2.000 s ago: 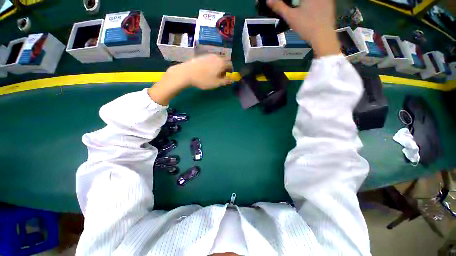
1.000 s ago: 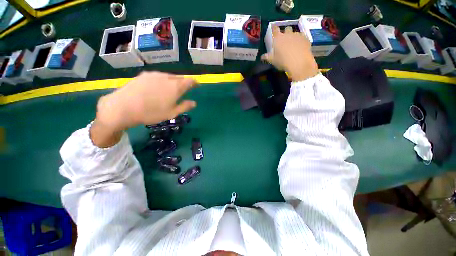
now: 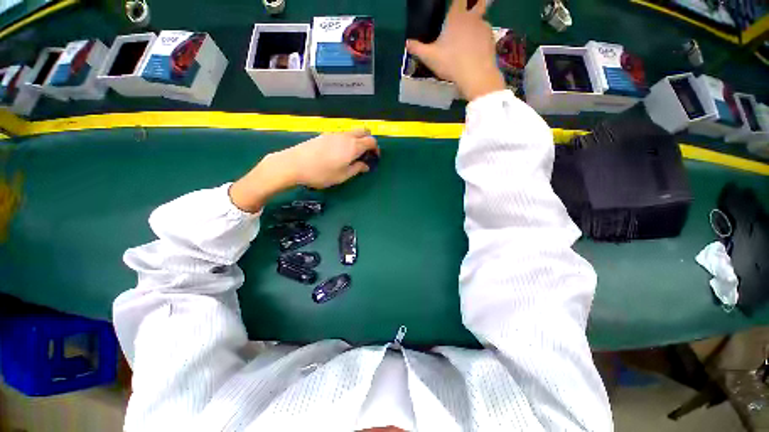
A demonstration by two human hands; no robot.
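My left hand (image 3: 333, 159) is above the green bench, its fingers closed on a small black bundled cable (image 3: 368, 158). My right hand (image 3: 458, 49) is over an open white box base (image 3: 424, 88) on the belt and holds a black insert (image 3: 426, 20) at its upper left. The hand partly hides that box and the printed lid behind it. A loose pile of black shiny bundled cables (image 3: 295, 239) lies below my left hand, with two set apart at its right. A thick stack of black inserts (image 3: 628, 187) stands at the right.
White box bases with GPS-printed lids (image 3: 343, 55) line the belt beyond the yellow strip (image 3: 211, 123). Small pale watches (image 3: 557, 14) lie behind them. A dark heap (image 3: 750, 245), a pale ring (image 3: 720, 224) and white tissue (image 3: 717, 272) lie far right. A blue stool (image 3: 59, 350) is at lower left.
The boxes have shifted left relative to the bench. My left hand has moved right and taken a cable. My right hand has moved up and left and now holds a black insert.
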